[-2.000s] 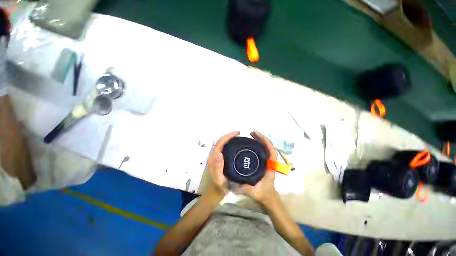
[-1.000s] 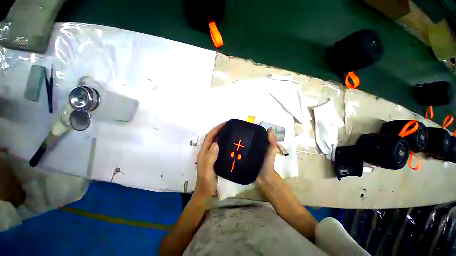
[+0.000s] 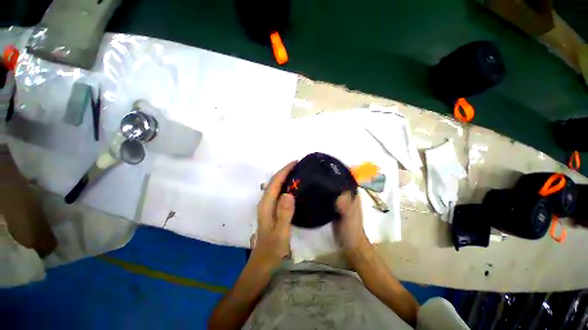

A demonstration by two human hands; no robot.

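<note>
A black rounded speaker (image 3: 316, 196) is held in both hands just in front of me over the bench. Its orange strap (image 3: 365, 172) sticks out at the upper right, and an orange mark shows on its left side. A small pale logo shows near its top. My left hand (image 3: 276, 216) grips the left side with the thumb on the near face. My right hand (image 3: 349, 222) is blurred and holds the lower right side. A grey-green block (image 3: 372, 182) and a thin tan tool (image 3: 377, 201) lie just right of the speaker.
White cloths (image 3: 443, 175) and a small black box (image 3: 470, 226) lie to the right, beside several speakers (image 3: 521, 213). More speakers are on the green conveyor (image 3: 361, 38). A round metal-topped container (image 3: 138, 126) and a brush (image 3: 84, 182) are at left. Another person's arm (image 3: 22, 200) is far left.
The held speaker has turned from the logo end, through the plus and minus button face, to a tilted side view. Its strap now points right. The camera view has shifted slightly.
</note>
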